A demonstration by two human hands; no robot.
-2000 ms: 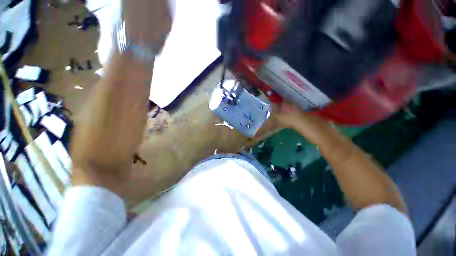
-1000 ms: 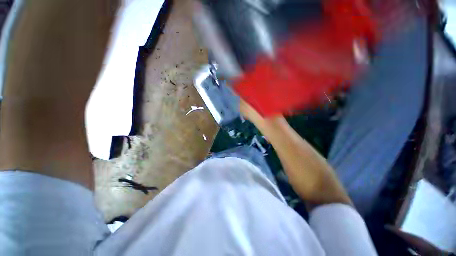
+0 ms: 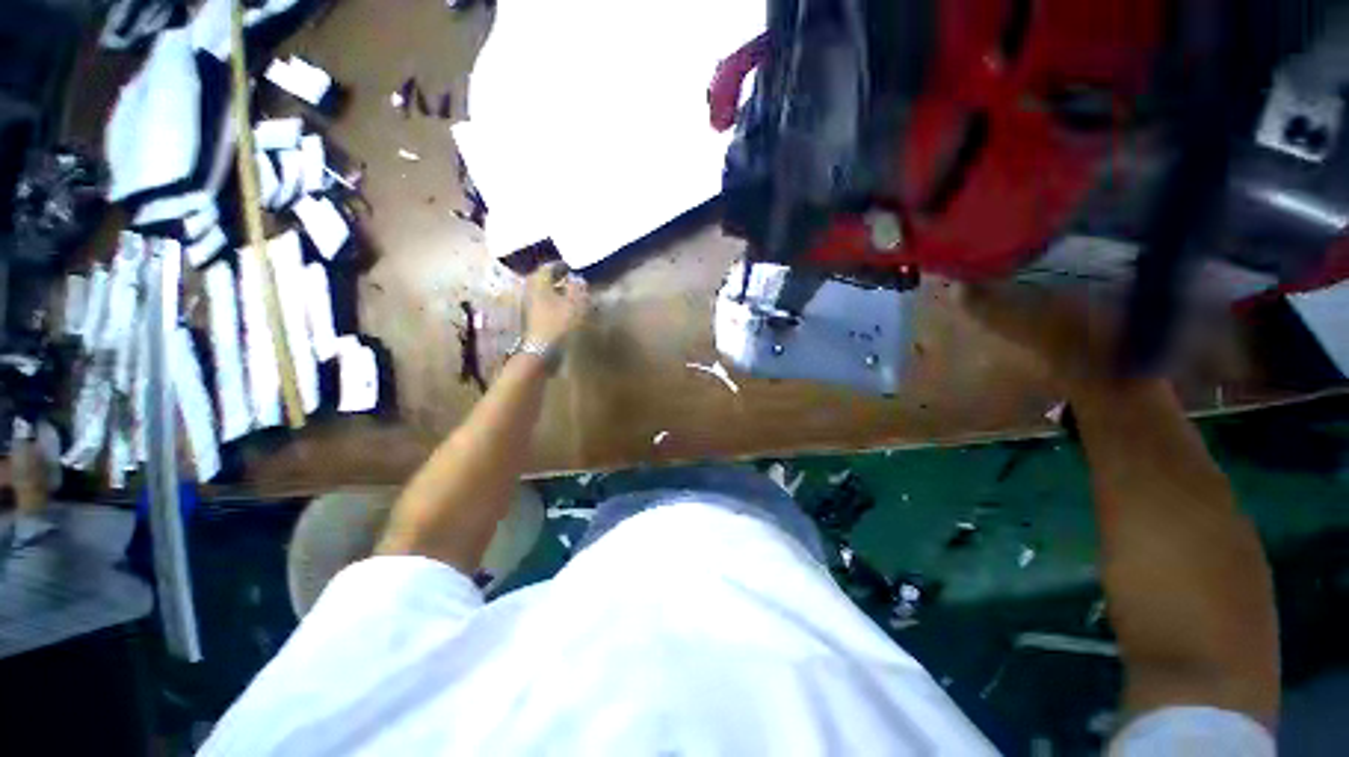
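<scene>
The cutting machine's red and black motor (image 3: 1021, 133) fills the upper right. Its silver base plate (image 3: 814, 333) lies on the brown table, just off the near edge of the fabric lay. The lay, topped with white marker paper (image 3: 607, 119), is at top centre. My left hand (image 3: 555, 306) is at the lay's near corner, beside a dark edge; whether its fingers hold the fabric is unclear. My right hand (image 3: 1036, 326) is blurred and partly hidden below the motor; its grip cannot be made out.
Small white-topped cut pieces (image 3: 222, 333) lie at left with a yellow-tan wooden strip (image 3: 264, 222) across them. A long metal bar (image 3: 166, 488) sticks out past the table edge. An off-white bucket (image 3: 318, 547) stands below. Another person's hand (image 3: 27, 470) is at far left.
The view has swung, showing more table at left. My left hand now shows at the lay's corner. The motor fills the upper right, and the base plate sits further right in view.
</scene>
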